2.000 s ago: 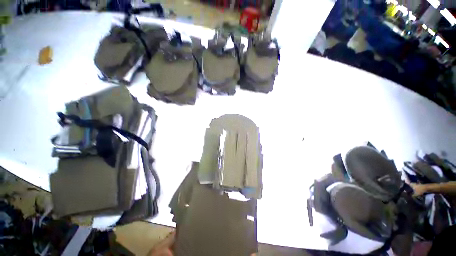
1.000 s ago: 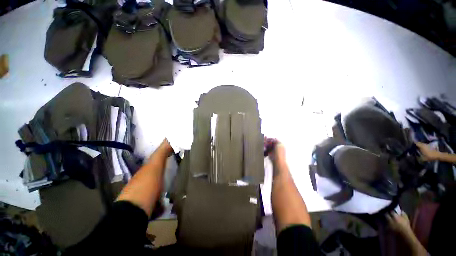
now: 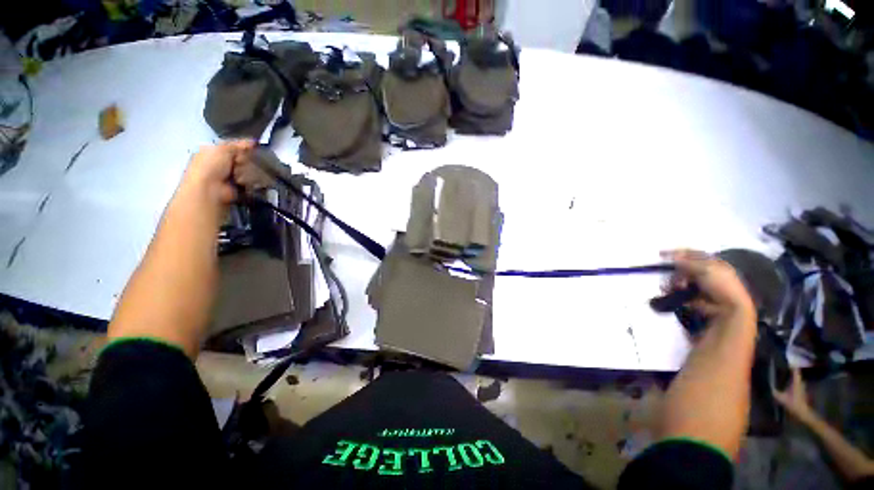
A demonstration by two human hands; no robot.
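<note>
A stack of grey-brown cut panels [image 3: 431, 311] lies in front of me, with small cut parts [image 3: 455, 215] on its rounded far end. A dark tie strip [image 3: 575, 274] runs taut between my two hands and meets the stack at its middle; whether it passes under or over is hard to tell. My left hand [image 3: 225, 170] is closed on one end, above the left panel pile. My right hand [image 3: 704, 287] grips the other end, right of the stack, with a dark tail hanging from it. Another panel pile [image 3: 254, 287] with a dark strip lies at left, partly behind my left arm.
Several tied bundles [image 3: 337, 115] stand in a row at the back of the white table [image 3: 594, 182]. An orange-brown block [image 3: 111, 121] lies far left. More dark bundles [image 3: 819, 278] lie at right, near another person's arm [image 3: 824, 431]. Scraps litter the floor.
My hands have moved from the sides of the stack out to left and right, and now stretch a dark strip between them. The view has shifted, showing my shirt and more of the back.
</note>
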